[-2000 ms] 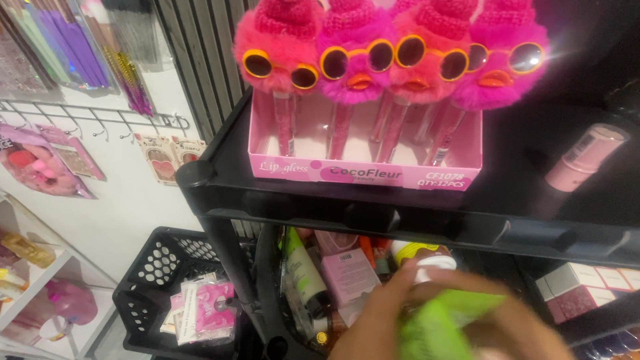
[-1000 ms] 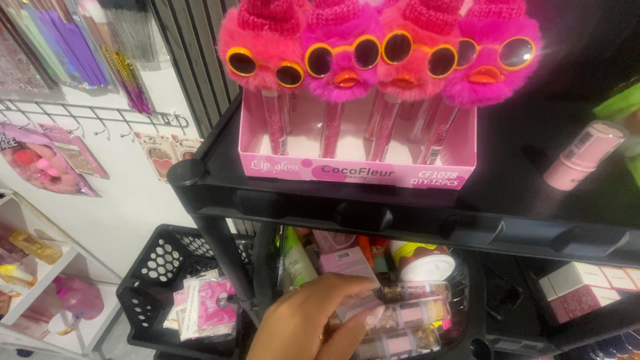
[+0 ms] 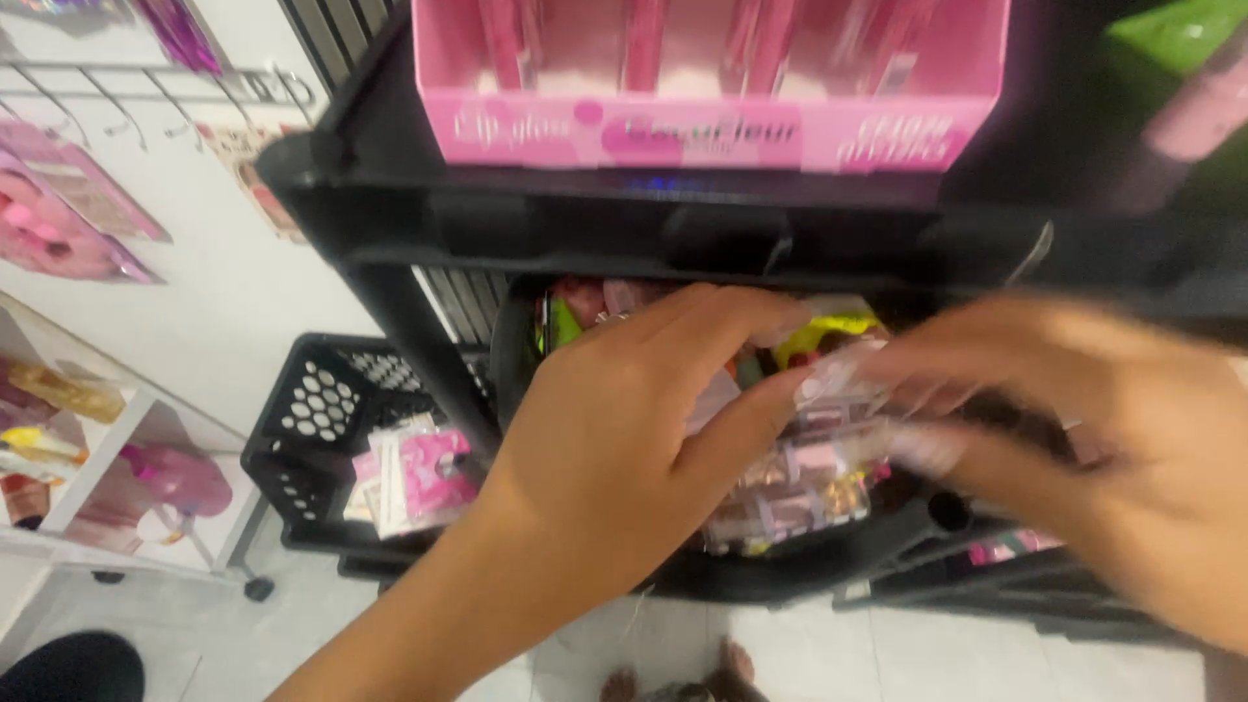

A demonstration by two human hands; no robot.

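My left hand (image 3: 634,419) reaches over a dark basket on the shelf below the cart's top, its thumb and fingertips at a small clear plastic item (image 3: 838,375). My right hand (image 3: 1063,409), blurred by motion, comes from the right with its fingertips at the same item; its exact grip is unclear. Beneath them lie clear packs of small pink and gold pieces (image 3: 790,487). A yellow item (image 3: 824,336) shows behind the fingers. Above, a pink lip gloss display box (image 3: 682,136) stands on the black cart's top shelf (image 3: 585,229).
A black perforated basket (image 3: 322,409) at the left holds pink and white packets (image 3: 434,473). Metal hooks (image 3: 117,107) with hanging packs line the white wall. A white shelf unit (image 3: 127,429) stands far left. A green package (image 3: 1180,34) and a pink tube (image 3: 1194,117) are at upper right.
The green object held two seconds ago is out of the hands. My right hand has come in from the right to meet the left over the basket. The view has moved closer and lower.
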